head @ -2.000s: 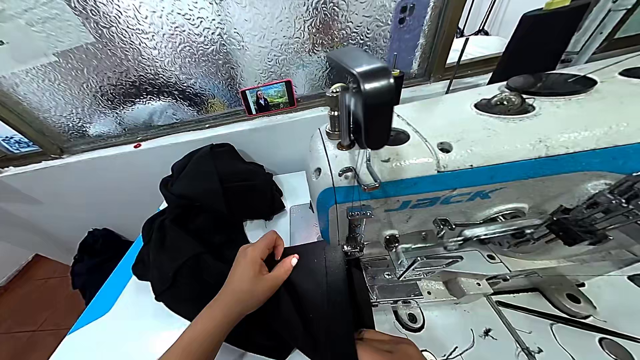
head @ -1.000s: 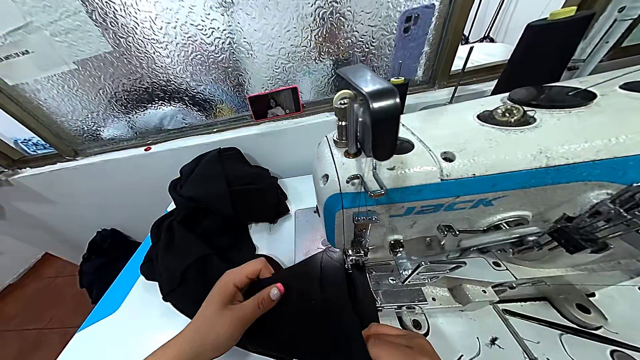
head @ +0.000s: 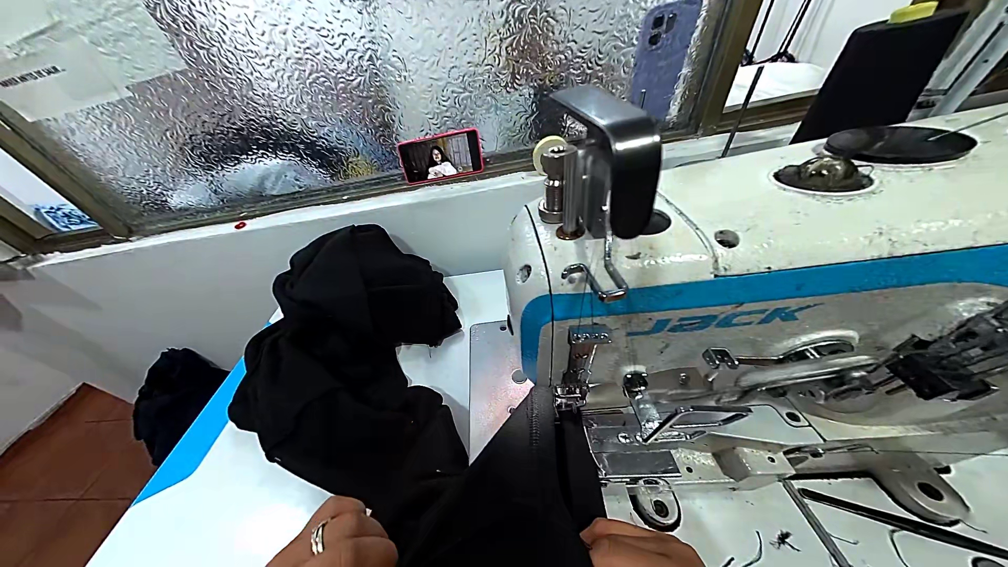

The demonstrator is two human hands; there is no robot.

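Black fabric (head: 504, 488) runs up to the presser foot (head: 570, 395) of a Jack industrial sewing machine (head: 756, 315), with a line of stitching near its right edge. My left hand (head: 339, 535), with a ring on one finger, is at the bottom, its fingers curled at the cloth's left side; whether it grips the cloth is hard to see. My right hand (head: 638, 543) pinches the fabric's right edge below the needle plate. The rest of the cloth lies bunched (head: 346, 315) on the white table, left of the machine head.
A phone (head: 441, 156) with a lit screen leans on the window ledge. Dark cloth (head: 175, 402) hangs or lies beyond the table's blue left edge (head: 189, 441). Metal attachments (head: 693, 421) stick out right of the foot. Loose thread bits lie at the lower right.
My left hand has moved down and left, away from the presser foot, with its fingers now curled. My right hand stays low by the fabric's right edge.
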